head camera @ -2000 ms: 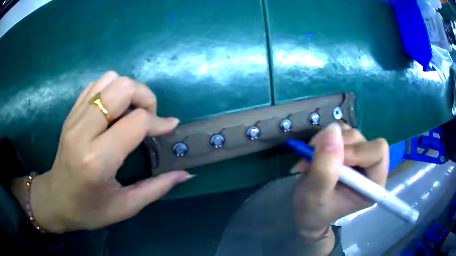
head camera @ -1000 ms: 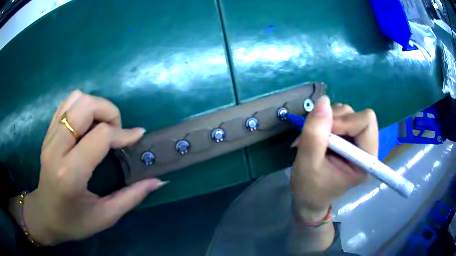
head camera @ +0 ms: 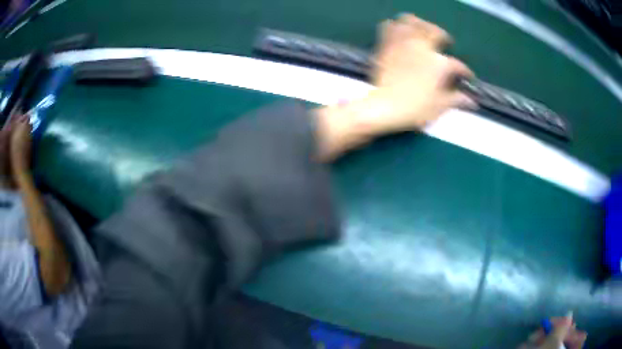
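My left hand [head camera: 416, 78] is blurred and reaches over the far side of the worktop. Its fingertips straddle the near end of a dark strip assembly [head camera: 522, 109] on the right. Another dark strip [head camera: 310, 53] lies left of the hand, partly hidden by it. My right hand [head camera: 563, 334] is small and cut off at the lower right edge. It holds the marker pen, whose blue tip [head camera: 547, 326] shows above the fingers; its barrel is mostly hidden.
The green worktop [head camera: 409, 204] has a white band [head camera: 218, 71] along it. Another dark bar [head camera: 114, 70] lies at the upper left. A person's arm [head camera: 44, 232] and pale shirt are at the left, beside a shiny blue item [head camera: 51, 99]. A blue bin [head camera: 614, 225] is at the right edge.
The view has shifted to the far side of the worktop. My left hand has left the near strip and reached forward to the far strips. The near strip is out of view; my right hand sits lower right.
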